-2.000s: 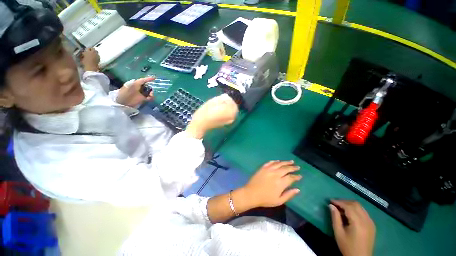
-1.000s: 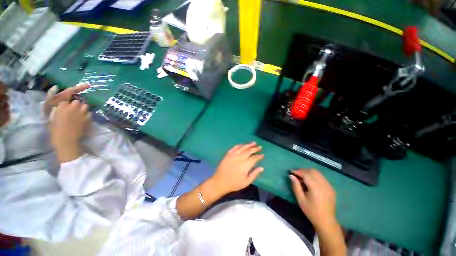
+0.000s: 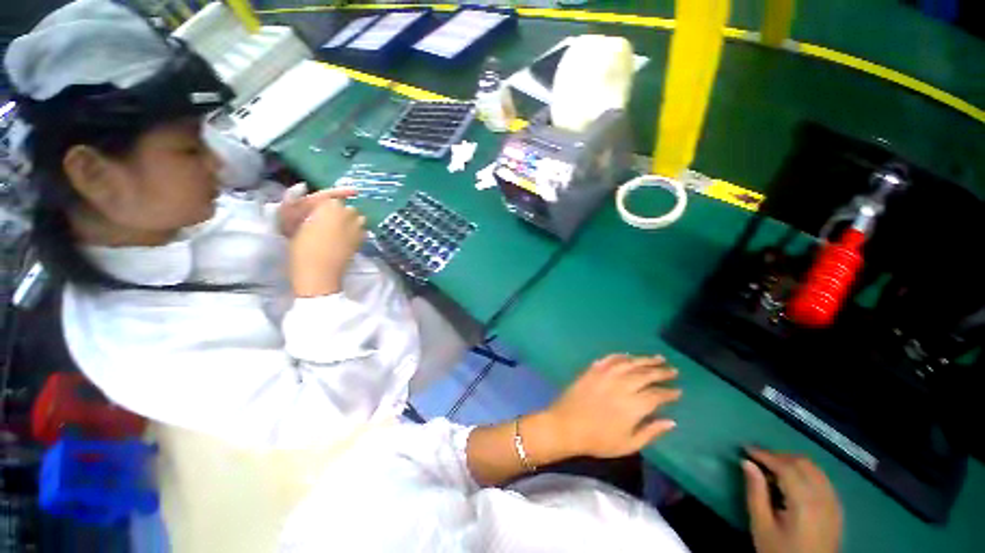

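My left hand (image 3: 621, 406) lies flat on the green bench mat (image 3: 583, 302) near its front edge, fingers apart and empty. My right hand (image 3: 799, 506) rests at the mat's front edge, lower right, partly cut off by the frame, with a small black module (image 3: 765, 475) between thumb and fingers. The black press fixture (image 3: 745, 373) stands beyond both hands, with a pale label strip (image 3: 821, 428) on its front edge. Its red clamp handle (image 3: 828, 280) slants down from a silver linkage (image 3: 867, 210). The nest contents are too dark to tell.
A cream tape roll (image 3: 650, 201) lies left of the fixture. Beyond stand a grey tape dispenser (image 3: 567, 178), a yellow post (image 3: 689, 92) and a bottle (image 3: 493, 99). At left a seated neighbour (image 3: 216, 313) works beside a sheet of round black parts (image 3: 423, 234) and a black grid tray (image 3: 427, 127).
The view has swung left, bringing the neighbour's head back in and moving the second red handle out. My hands keep about the same places on the mat. The neighbour's hands are together, away from the dispenser.
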